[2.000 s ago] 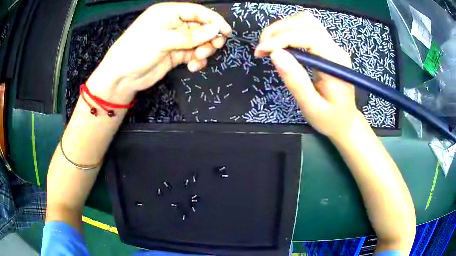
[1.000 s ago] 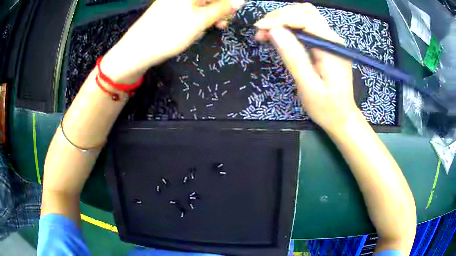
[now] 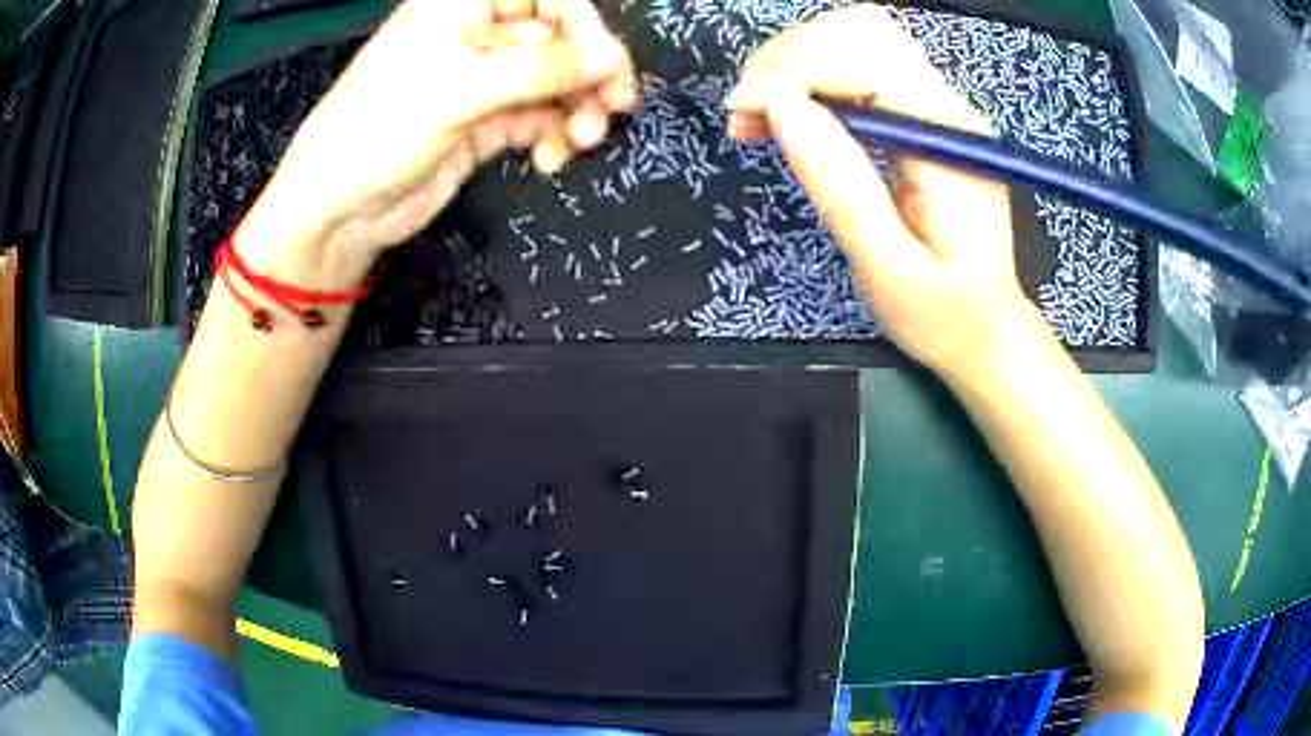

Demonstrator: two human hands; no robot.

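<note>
My left hand [image 3: 496, 86] is over the middle of the long tray [image 3: 1006, 357], thumb and fingertips pinched together; whether a tiny piece is between them is too small to tell. My right hand [image 3: 877, 173] holds the dark blue pen-like tool [image 3: 1064, 176], its rear end reaching to the right edge; its tip is not clear. The hands are apart. Silver pins [image 3: 798, 288] cover the middle and right of the long tray. Tiny black pieces [image 3: 439, 295] lie at its left, partly behind my left hand and forearm. Small assembled pieces [image 3: 548, 568] lie scattered in the near tray [image 3: 719, 705].
Black panels [image 3: 115, 158] lie at the far left. Crumpled clear bags [image 3: 1201, 309] with a white label and green patch are at the right. The green bench top [image 3: 963, 575] has yellow lines. Blue ribbed material [image 3: 1236, 690] shows below the near right edge. Checked fabric is at the left.
Since a second ago my left hand has moved back left and nearer from the far edge, fingers now pinched. My right hand has stayed almost in place, and the tool's rear end has shifted slightly.
</note>
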